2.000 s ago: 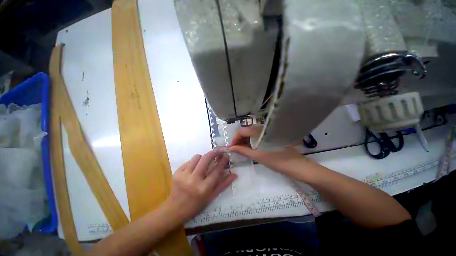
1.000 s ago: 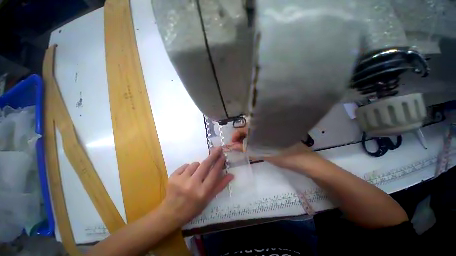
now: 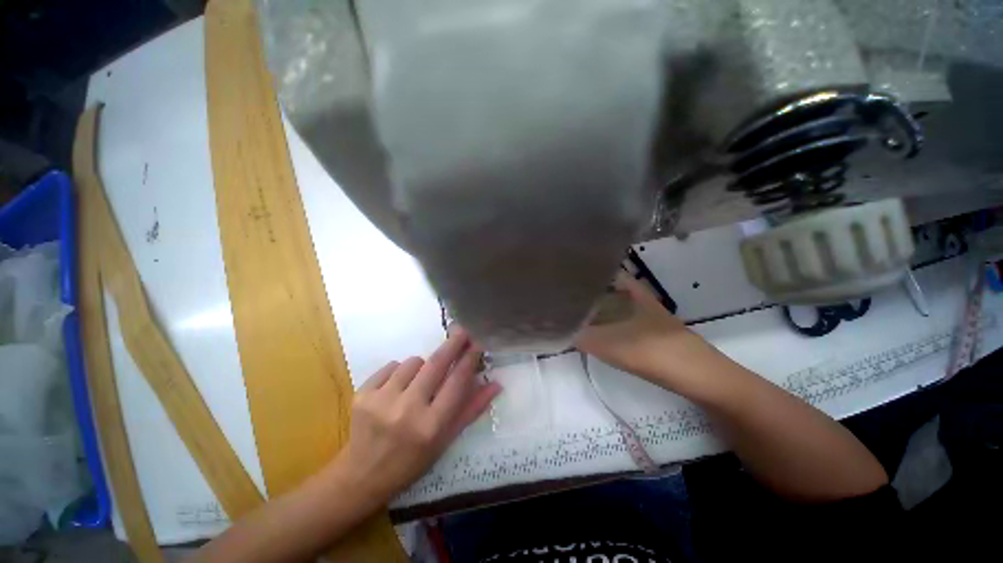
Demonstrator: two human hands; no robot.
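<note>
The sheer white strip (image 3: 520, 401) with a zigzag edge lies on the white table below the machine head (image 3: 506, 165). My left hand (image 3: 409, 412) lies at its left edge, fingertips down on the strip and thumb beside the zigzag line; the foremost fingertips are close under the head. My right hand (image 3: 625, 324) reaches in from the right behind the head; its fingers are hidden, so its grip does not show. The presser foot and needle are hidden. A tape measure (image 3: 629, 438) runs down to the table edge near my right wrist.
Long tan paper patterns (image 3: 275, 264) lie at the left. A blue basket (image 3: 79, 407) with white fabric stands beyond them. The ribbed white knob (image 3: 827, 253) juts out above black scissor handles (image 3: 812, 319). A printed ruler (image 3: 704, 421) runs along the front edge.
The view has shifted, so the machine head now covers the needle area and my right fingers. My left hand stays by the strip. More of the tape measure shows beside my right hand.
</note>
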